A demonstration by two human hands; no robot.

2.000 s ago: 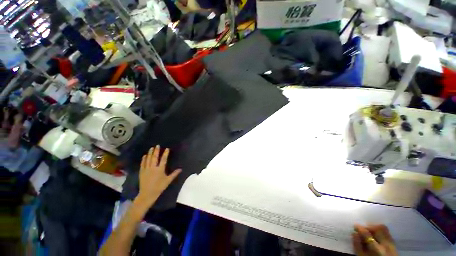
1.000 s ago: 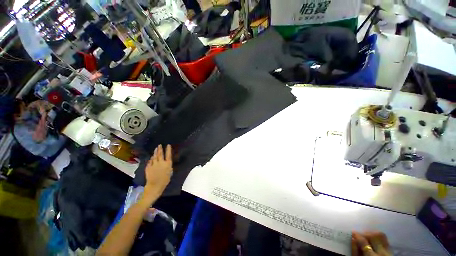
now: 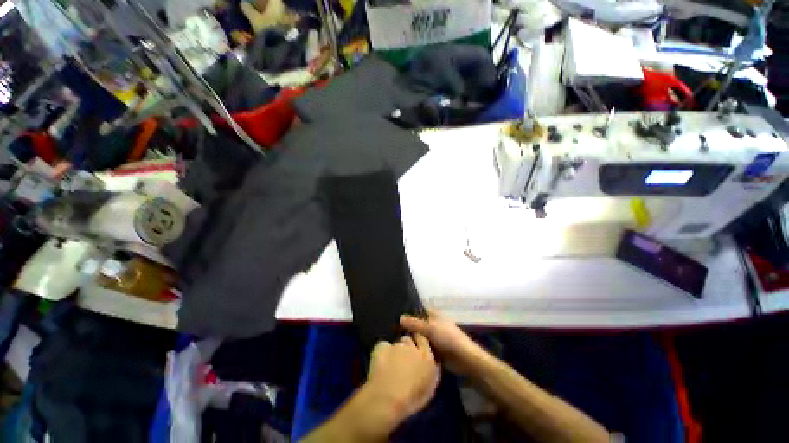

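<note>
A long dark garment panel (image 3: pixel 374 234) runs from the dark fabric pile (image 3: pixel 259 225) over the table's front edge. My left hand (image 3: pixel 402 376) is closed on its near end. My right hand (image 3: pixel 437 333) is beside it, fingers closed on the same end at its right edge. The fingertips nearly touch; the cloth between them is partly hidden. The white sewing machine (image 3: pixel 580 160) stands to the right, its needle area left of the lit control panel (image 3: pixel 666 179). No cloth shows under the needle.
A smartphone (image 3: pixel 662 262) lies on the white table (image 3: pixel 519 290) below the machine arm. A second machine's motor (image 3: pixel 158 221) is at the left. A white-green box (image 3: pixel 428 30) and a blue crate (image 3: pixel 506 91) stand behind. Blue crates (image 3: pixel 562 363) are below the table.
A dark panel now stretches from the pile toward me. My left hand has moved right from the pile, and my right hand has moved left from the table edge; both now hold the panel.
</note>
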